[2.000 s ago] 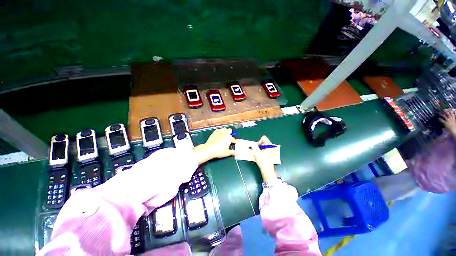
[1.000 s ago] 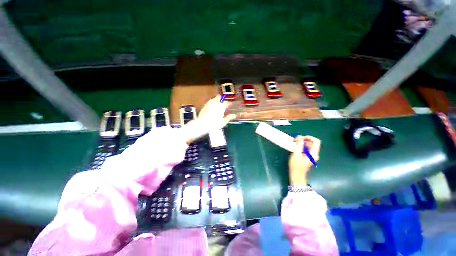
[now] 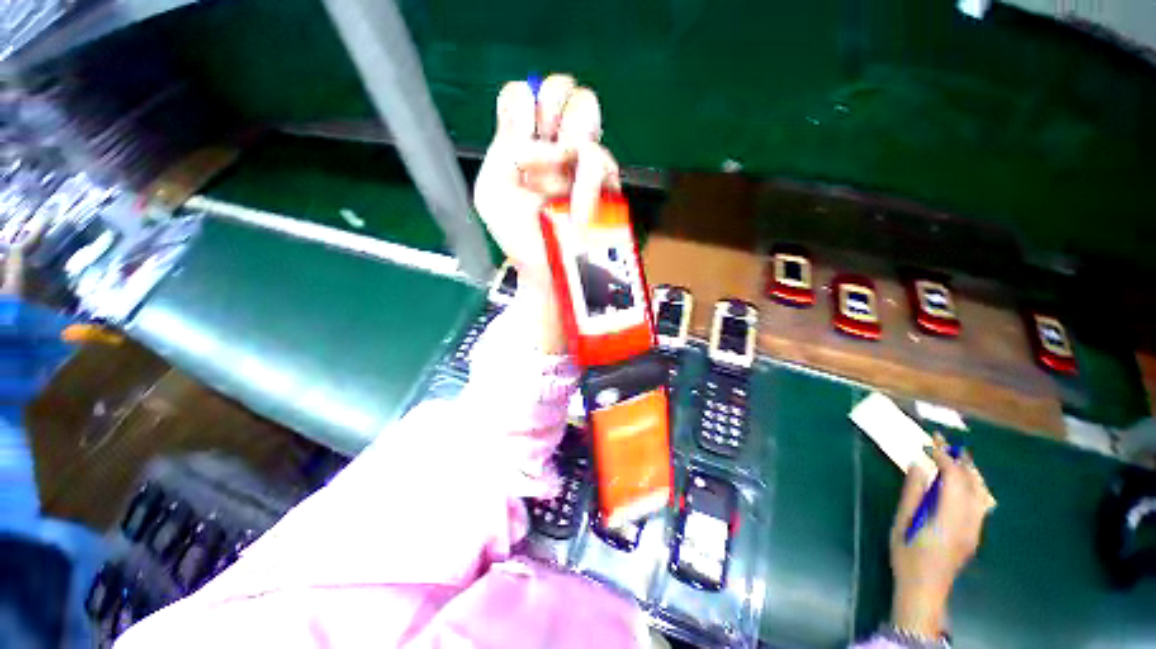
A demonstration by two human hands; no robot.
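My left hand [image 3: 545, 159] is raised and holds an open red flip phone [image 3: 598, 279] by its upper half. The phone's lower part shows a bright orange panel, hanging over the tray. A bit of blue shows between my left fingertips. My right hand [image 3: 936, 539] holds a blue pen [image 3: 925, 510] at the white record slip [image 3: 887, 429] on the bench. Open black and silver flip phones [image 3: 723, 412] lie in the clear blister tray [image 3: 758, 558]. My left sleeve and the red phone hide part of them.
Several red flip phones [image 3: 857, 307] lie in a row on the brown board [image 3: 1001, 380]. A grey post [image 3: 412, 127] stands behind my left arm. Stacked trays of dark phones [image 3: 178, 545] are at lower left, near a person in blue [image 3: 38, 494]. A black curved object [image 3: 1128, 526] is far right.
The view has swung left. My left hand has come up from the bench with the red flip phone in it. My right hand is still at the slip with the pen.
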